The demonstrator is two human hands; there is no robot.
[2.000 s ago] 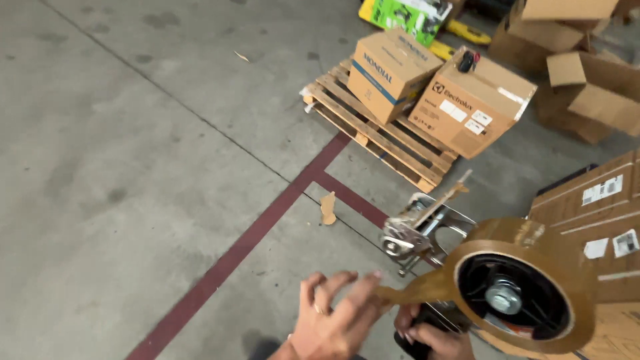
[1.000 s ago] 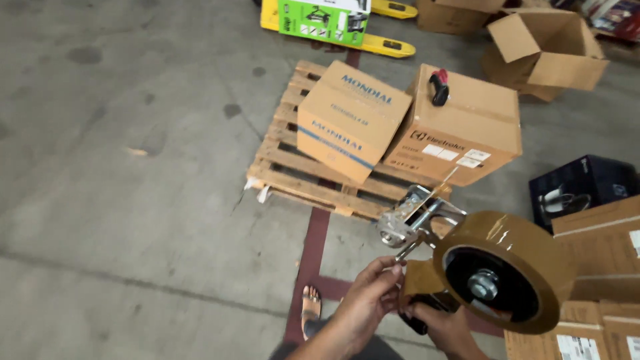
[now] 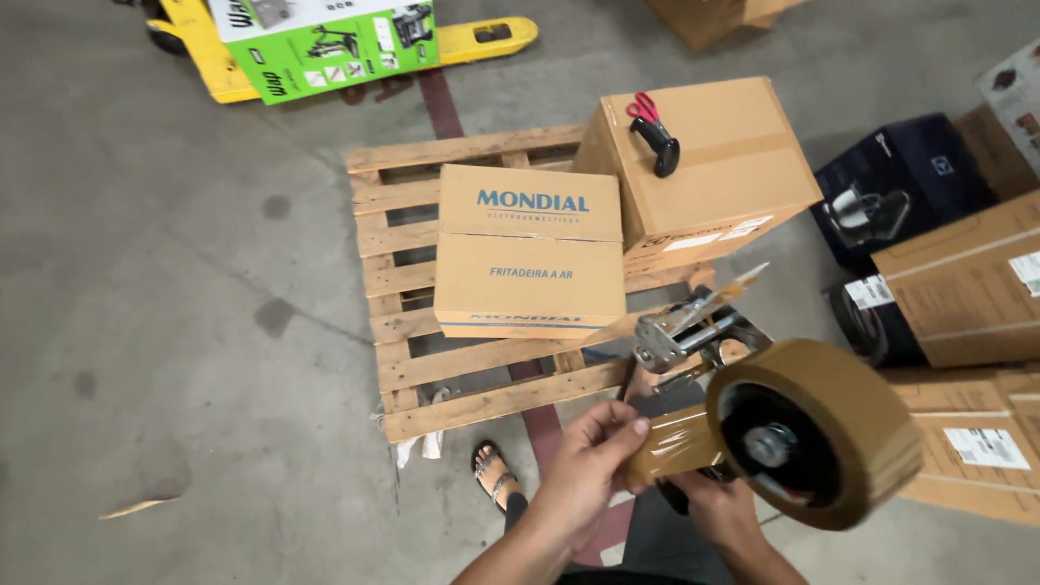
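My left hand (image 3: 593, 463) pinches the free end of brown packing tape (image 3: 670, 443) between thumb and fingers. The tape runs from a large roll on a metal tape dispenser (image 3: 674, 337). My right hand (image 3: 719, 504) grips the dispenser's dark handle beneath the roll, which partly hides the hand. A scrap of tape sticks up from the dispenser's metal head. Just beyond, a closed Mondial carton (image 3: 530, 268) lies on a wooden pallet (image 3: 504, 361). Beside it stands an Electrolux carton (image 3: 707, 154) with red-handled scissors (image 3: 642, 107) and a black handheld tool (image 3: 656, 146) on top.
A yellow pallet jack (image 3: 487, 45) carries a green and white Wap box (image 3: 349, 53) at the upper left. Dark boxes (image 3: 902, 179) and brown cartons (image 3: 967, 284) are stacked at the right. My sandalled foot (image 3: 491, 474) is by the pallet's near edge.
The view has swung toward the pallet. My left hand, earlier close to the roll, is now farther from it, with a longer strip of tape stretched between them.
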